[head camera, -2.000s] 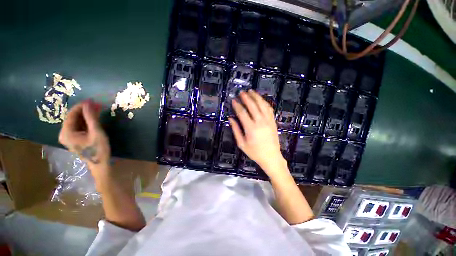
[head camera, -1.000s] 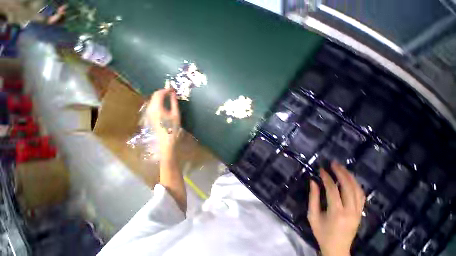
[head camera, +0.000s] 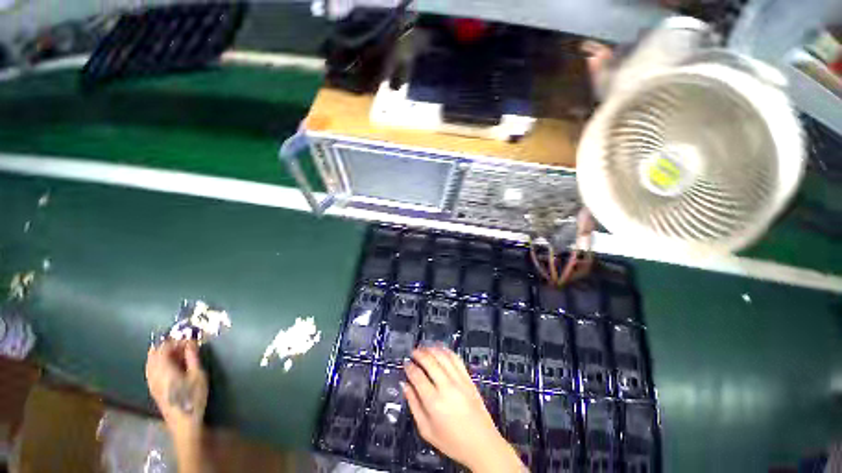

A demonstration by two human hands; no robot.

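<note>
A large glossy black blister tray (head camera: 503, 381) lies in front of me, with rows of pockets holding black phone housings (head camera: 552, 342). My right hand (head camera: 448, 402) lies over the tray's left-middle part, fingertips at a housing; whether it holds anything is hidden. My left hand (head camera: 177, 377) is at the near edge of the mixed small-piece pile (head camera: 205, 321), thumb and finger close together; the picture is too blurred to show a piece between them. The pale small-piece pile (head camera: 293, 340) lies between that pile and the tray.
A wide grey test instrument (head camera: 397, 175) stands behind the tray, with orange-brown cables (head camera: 559, 268) at its front. A dark and white device sits on its wooden top. A round cream fan (head camera: 688, 157) is at right. Another black tray (head camera: 166, 39) is far left. A person's hand shows beside the fan.
The view has swung up and right, bringing the instrument and fan into sight. My left hand remains by the mixed pile, and my right hand remains over the tray.
</note>
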